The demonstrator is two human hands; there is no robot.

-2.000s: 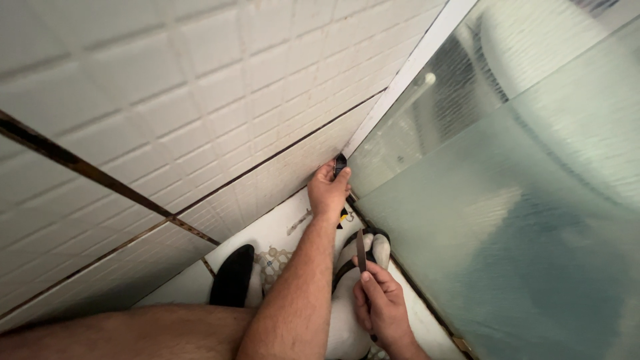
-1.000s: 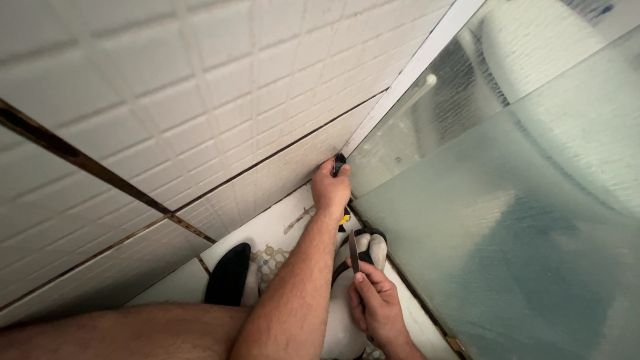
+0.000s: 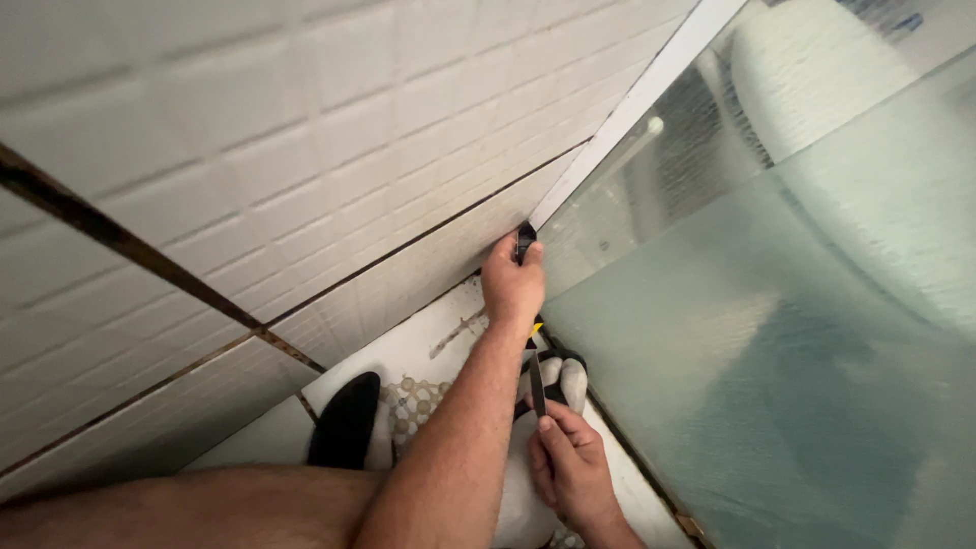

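Note:
My left hand (image 3: 515, 286) grips a small black object (image 3: 526, 238) at the lower end of the white frame strip (image 3: 640, 99), in the corner between the tiled wall and the glass panel. What kind of tool it is cannot be told. Lower and to the right, my right hand (image 3: 570, 465) pinches a thin, dark, flat blade-like strip (image 3: 538, 385) that points up above my foot. A black and yellow object (image 3: 535, 331) shows partly behind my left forearm; its full shape is hidden.
A white tiled wall (image 3: 343, 145) with dark, stained joints rises on the left. The frosted glass panel (image 3: 732, 351) stands on the right, with a dark-edged track (image 3: 633, 450) at its foot. My feet, in black footwear (image 3: 345, 423), rest on the floor beside pebble-patterned tiles (image 3: 415, 400).

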